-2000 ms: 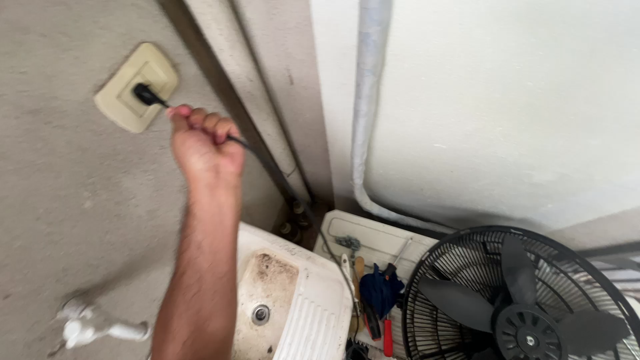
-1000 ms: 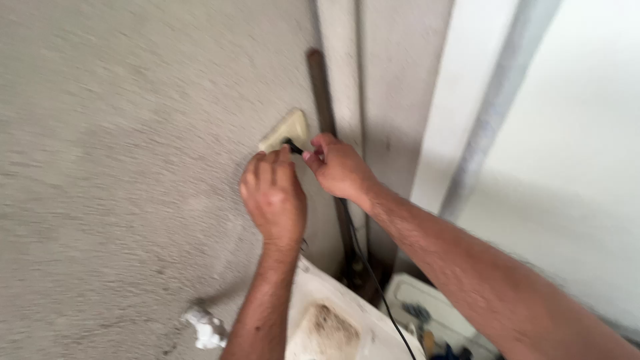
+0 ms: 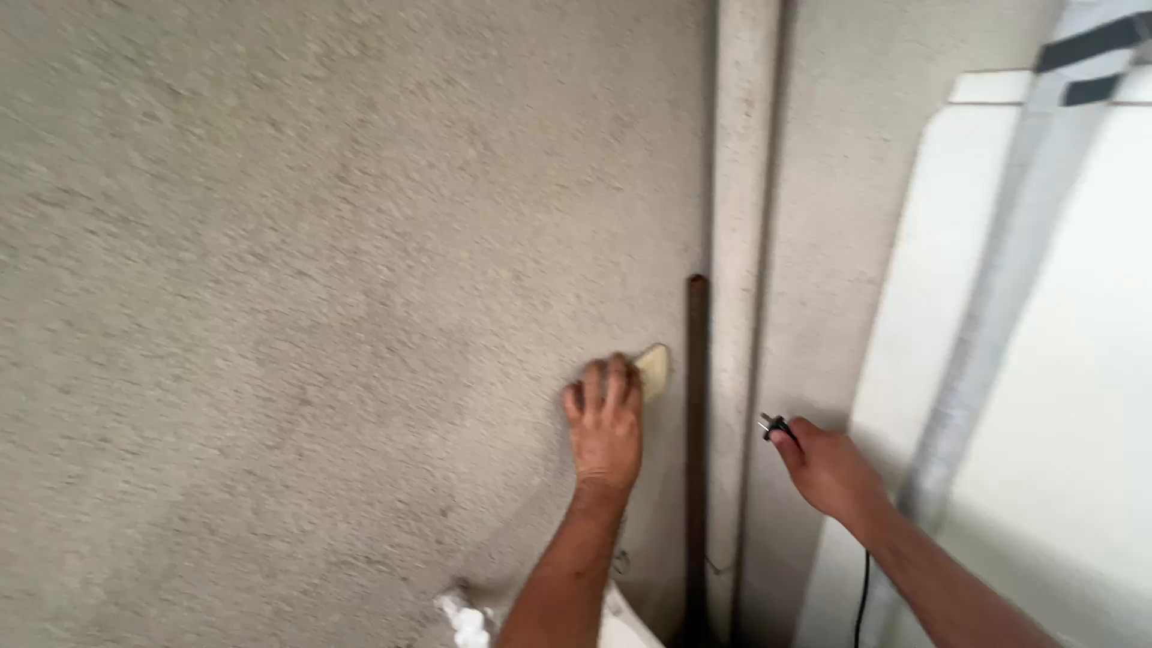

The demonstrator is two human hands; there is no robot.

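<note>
A black two-pin plug [image 3: 776, 427] is pinched between the thumb and fingers of my right hand [image 3: 832, 472], its metal pins pointing left, apart from the wall outlet. Its black cord [image 3: 863, 598] hangs below that hand. My left hand [image 3: 607, 423] rests with its fingers over the left part of the cream wall outlet plate [image 3: 657, 369], hiding most of it. Whether those fingers grip the plate's edge or only touch it cannot be told.
A brown pipe [image 3: 697, 432] stands right of the outlet, beside a pale vertical pipe [image 3: 742, 225]. A grey pipe [image 3: 972, 342] slants across the white panel at right. Low down are a white tap [image 3: 468, 625] and a sink's edge [image 3: 625, 625].
The plug has come out of the outlet and moved right with my right hand. My left hand stays at the plate. The view has swung upward, and the sink has mostly left it.
</note>
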